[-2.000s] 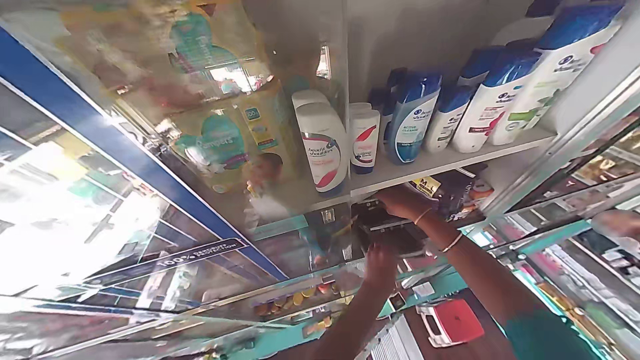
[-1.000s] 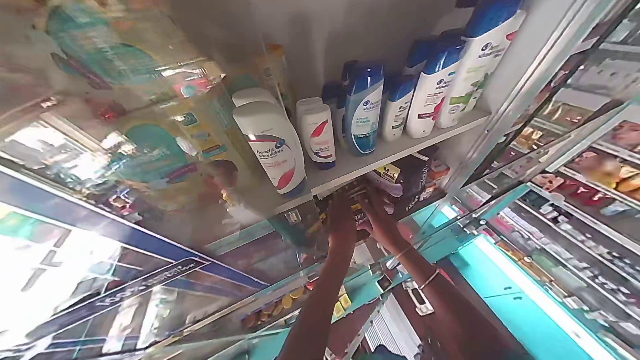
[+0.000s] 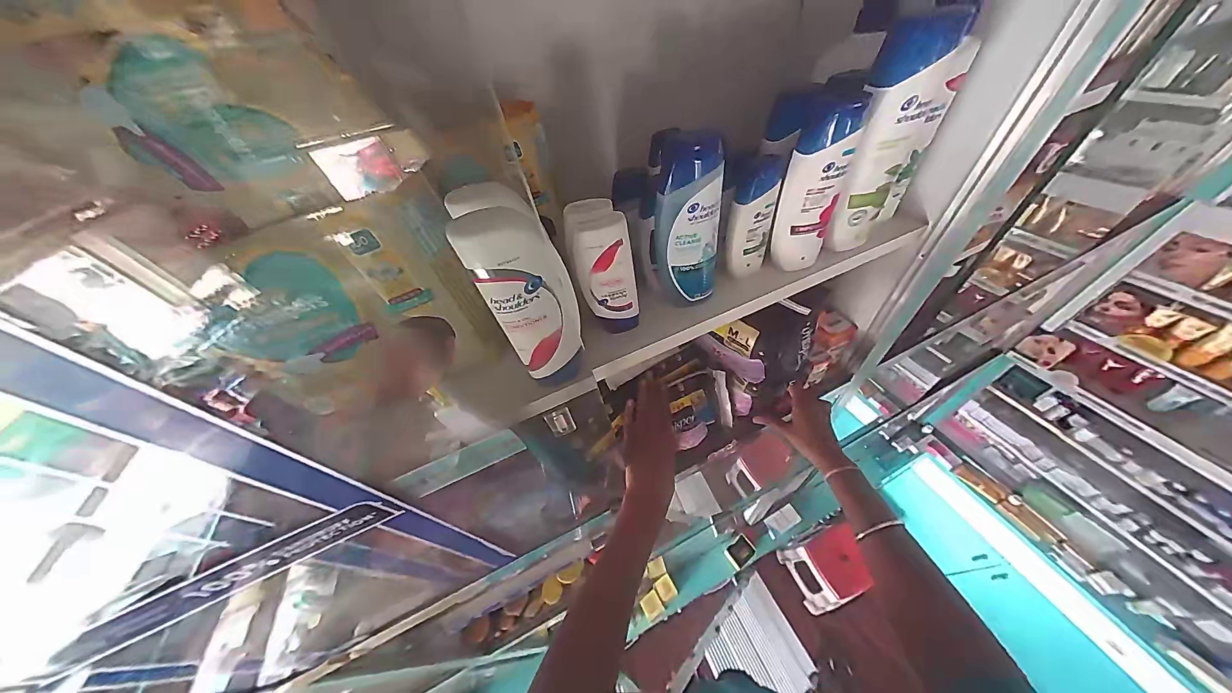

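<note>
My left hand (image 3: 652, 433) is raised at the left side of the lower shelf, its palm toward dark plastic-wrapped Whisper packs (image 3: 691, 409); whether it touches them is unclear. To the right, my right hand (image 3: 807, 423) has its fingers apart beside a black pack (image 3: 782, 351) under the shelf board. Between the hands lie purple packs with a yellow label (image 3: 736, 335). On the shelf above stand a white Head & Shoulders bottle (image 3: 525, 298), a smaller white bottle (image 3: 606, 269) and a blue-capped one (image 3: 690, 221).
The white shelf board's front edge (image 3: 751, 298) runs above both hands. A glass door (image 3: 385, 241) with reflections covers the left, with diaper packs behind it. A metal frame (image 3: 982, 183) stands at the right. Below are a red and white object (image 3: 828, 568) and a glass display case (image 3: 1088, 500).
My hands were close together at the lower shelf a second ago; now they are apart, the right one farther right. More of the packs between them shows.
</note>
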